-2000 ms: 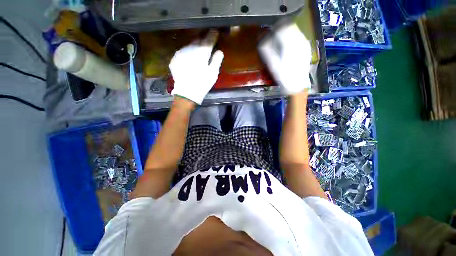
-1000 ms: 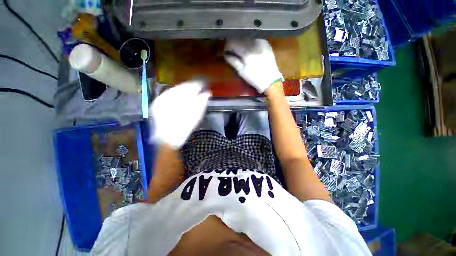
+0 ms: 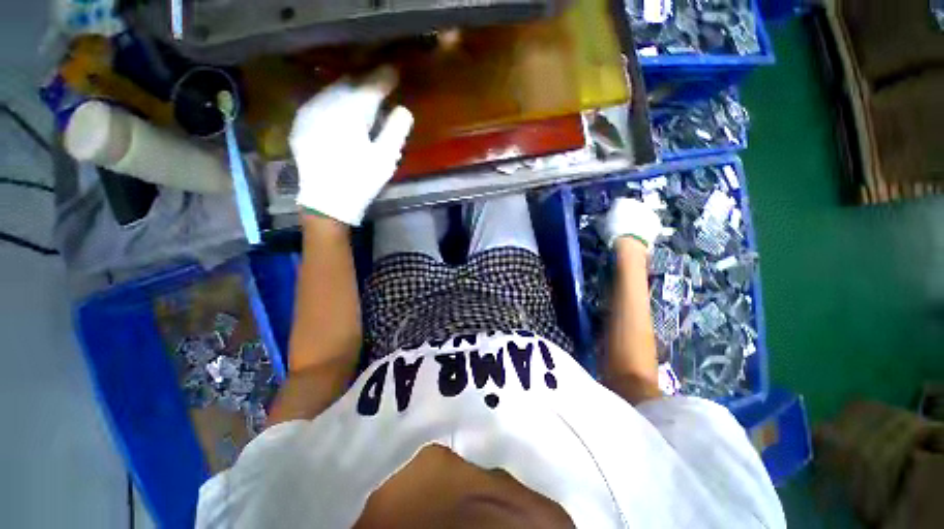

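My left hand (image 3: 347, 150), in a white knitted glove with a brown-stained fingertip, is over the left part of the amber press table pad (image 3: 549, 64), by the machine head. Whether its fingers hold a part cannot be seen. My right hand (image 3: 630, 222), in a white glove, is in the blue right-hand parts bin (image 3: 759, 300), on the heap of silver metal parts (image 3: 714, 222). Its fingers are small in view and any part in them cannot be made out. The red pad (image 3: 497, 148) lies along the table's near edge.
The grey machine head (image 3: 362, 23) spans the table's back. At left are a white bottle (image 3: 145, 150), a cup (image 3: 197, 100) with a light-blue brush (image 3: 242, 186), and the left-hand parts bin (image 3: 119, 362). More bins of parts (image 3: 696, 36) stand upper right.
My right hand has moved from the press table to the right-hand bin. My left hand has moved up from the table's near edge onto the pad. The camera view has shifted and tilted.
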